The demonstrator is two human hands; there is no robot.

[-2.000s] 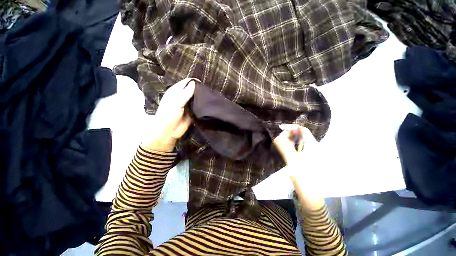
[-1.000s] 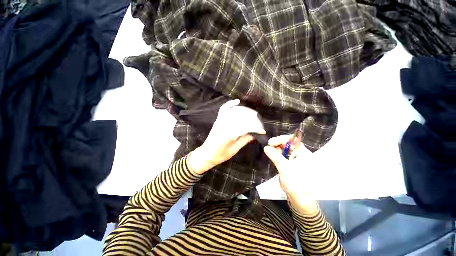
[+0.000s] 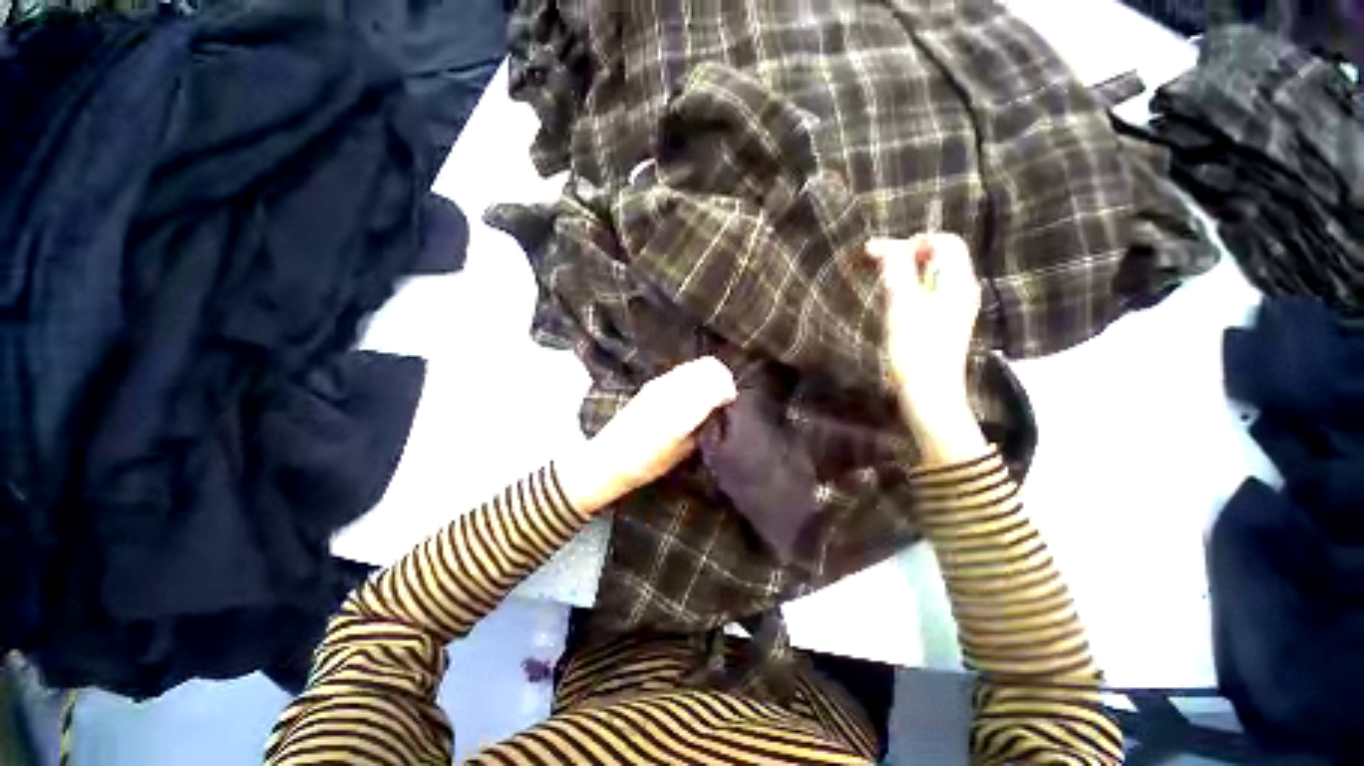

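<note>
A brown plaid garment point(image 3: 838, 165) with cream check lines lies spread and bunched across the white table. Its smooth purple-brown lining point(image 3: 770, 472) shows near the middle. My left hand point(image 3: 658, 430) is closed on the garment's edge at the left of the lining. My right hand point(image 3: 931, 307) is over the plaid cloth, up and to the right of my left hand, with its fingers curled. Something small and reddish shows at its fingers, but whether it is the tool cannot be told. A narrow part of the plaid cloth hangs over the near table edge.
Navy garments point(image 3: 195, 329) are piled along the left side, and more navy cloth point(image 3: 1294, 599) lies at the right. A greyer plaid garment point(image 3: 1272, 165) is crumpled at the upper right. The white tabletop point(image 3: 1114, 494) ends close to my striped top.
My right hand has moved up and away from my left hand, onto the plaid cloth. The blue-purple handle seen before no longer shows. More lining is exposed than one second ago. The whole view has shifted.
</note>
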